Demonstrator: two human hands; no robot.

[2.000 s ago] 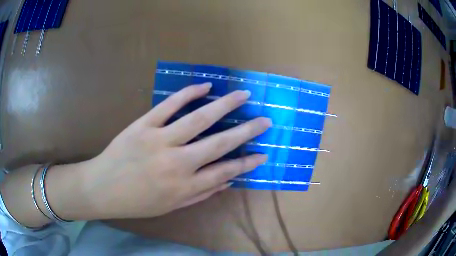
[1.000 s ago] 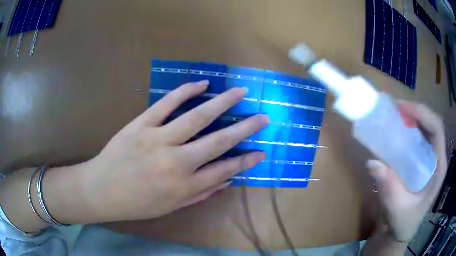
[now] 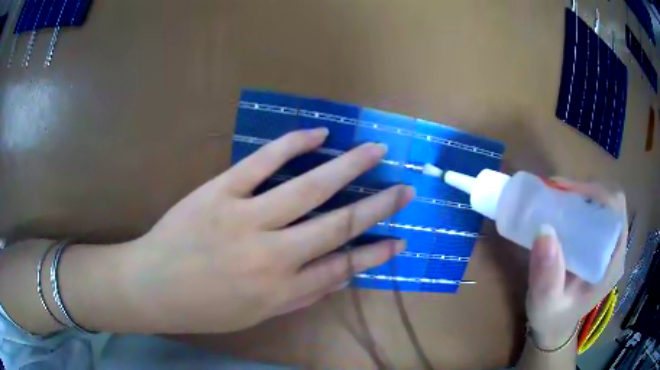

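A blue solar cell piece (image 3: 449,271) with pale stripes and silver ribbons lies in front of me on the brown tabletop. My left hand (image 3: 289,217) lies flat over its left and middle part, fingers spread, fingertips on the cell. My right hand (image 3: 572,274) holds a white flux bottle (image 3: 561,224) with a red mark, tilted with its nozzle pointing left. The nozzle tip is at the second stripe from the top, right of my left fingertips. Whether it touches the cell is hard to tell. My left hand hides much of the cell's left side.
Dark blue cells (image 3: 593,83) lie at the upper right, and another cell with ribbon ends (image 3: 52,14) at the upper left. Scissors with red and yellow handles (image 3: 599,321) lie at the lower right, partly behind my right wrist. Dark curved lines run below the cell.
My right hand came into view from the right with the bottle, then moved its nozzle down and onto or just over the cell. My left hand stays on the cell. The view shifted slightly.
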